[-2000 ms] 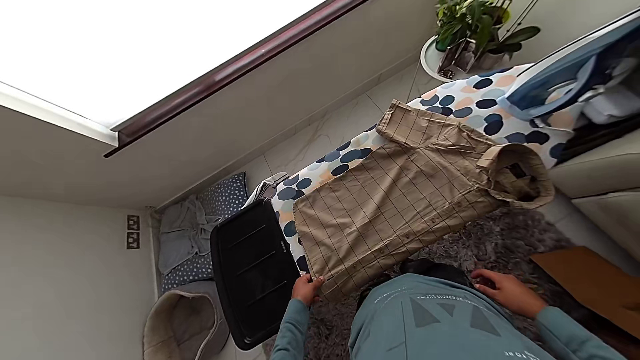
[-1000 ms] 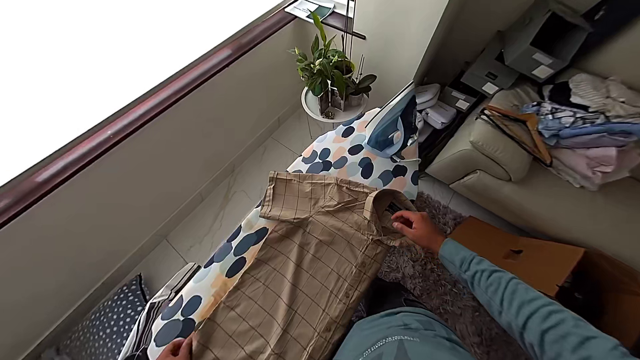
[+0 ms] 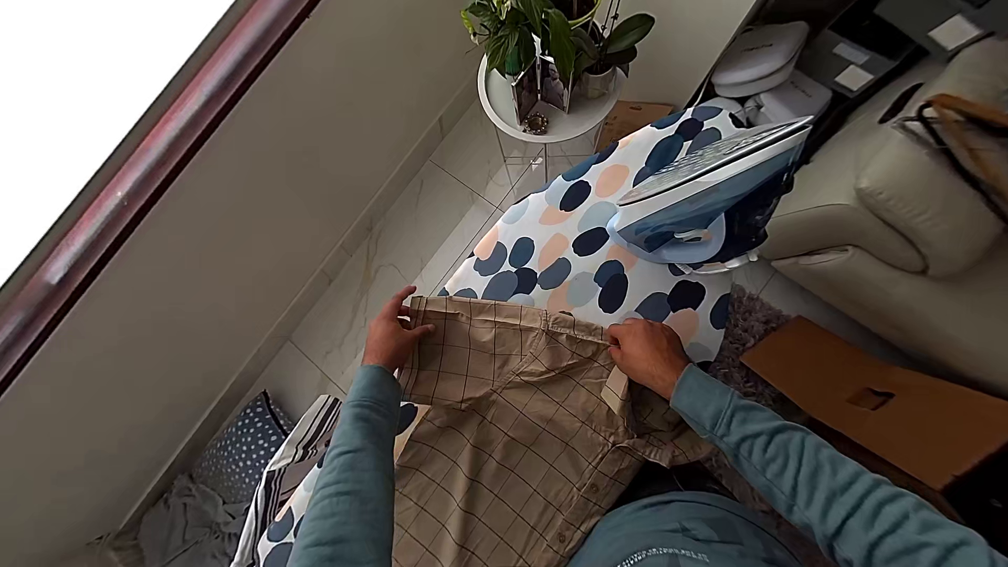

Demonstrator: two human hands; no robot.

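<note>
A tan checked shirt point(image 3: 504, 441) lies over an ironing board point(image 3: 583, 260) whose cover has blue and peach spots. My left hand point(image 3: 392, 335) pinches the end of the shirt's short sleeve at the board's far-left edge. With its fingers closed on the shirt near the collar, my right hand point(image 3: 647, 353) is at the other end of the same upper edge. The collar is partly folded and partly hidden. Beyond my right hand, a blue and white steam iron point(image 3: 701, 205) rests tilted up on the board.
A round white side table point(image 3: 551, 126) with potted plants stands past the board's tip. At right are a beige leather sofa point(image 3: 874, 228) and an open cardboard box point(image 3: 874, 402) on a grey rug. A spotted cushion point(image 3: 244, 441) lies low at left by the wall.
My left hand has moved from the shirt's lower hem up to the sleeve end. My right hand, away from the shirt at first, went to the collar and now grips beside it. The view has shifted.
</note>
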